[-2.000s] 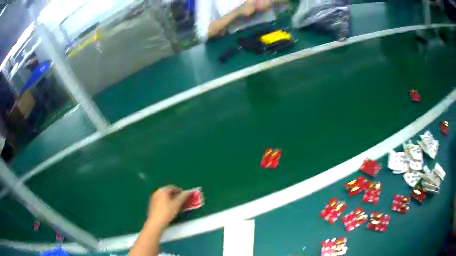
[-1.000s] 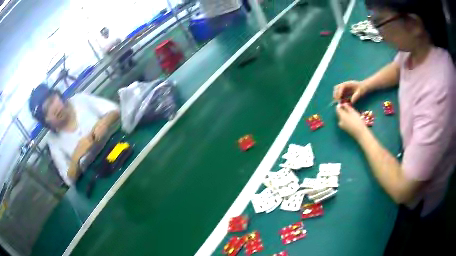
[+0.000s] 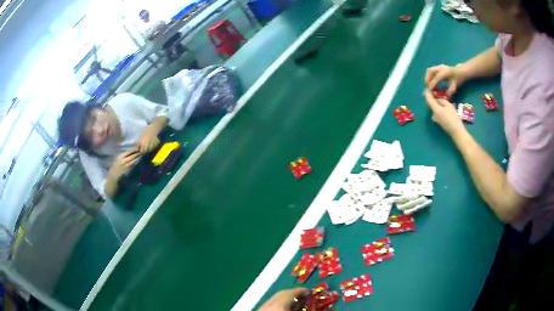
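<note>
One hand, which looks like my left hand (image 3: 283, 300), is cut off by the bottom edge. Its fingertips reach right to a dark, blurred cluster of red circuit boards (image 3: 322, 297); whether they grip one is unclear. My right hand is not in view. Several more red circuit boards (image 3: 356, 287) with yellow spots lie spread on the green bench. A heap of white perforated plates (image 3: 366, 187) lies beyond them, beside the rail. One red board (image 3: 300, 167) lies on the green belt (image 3: 243, 231).
A person in pink (image 3: 527, 115) at right works a red board with both hands, other boards nearby. A person in white (image 3: 130, 115) sits across the belt behind a black and yellow item (image 3: 166, 153) and a clear plastic bag (image 3: 203, 94). A pale rail (image 3: 358, 152) borders the belt.
The view has turned right from the belt, then dipped slightly. The hand seen holding a red board over the belt at first was out of view, and a hand now shows at the bottom by the boards.
</note>
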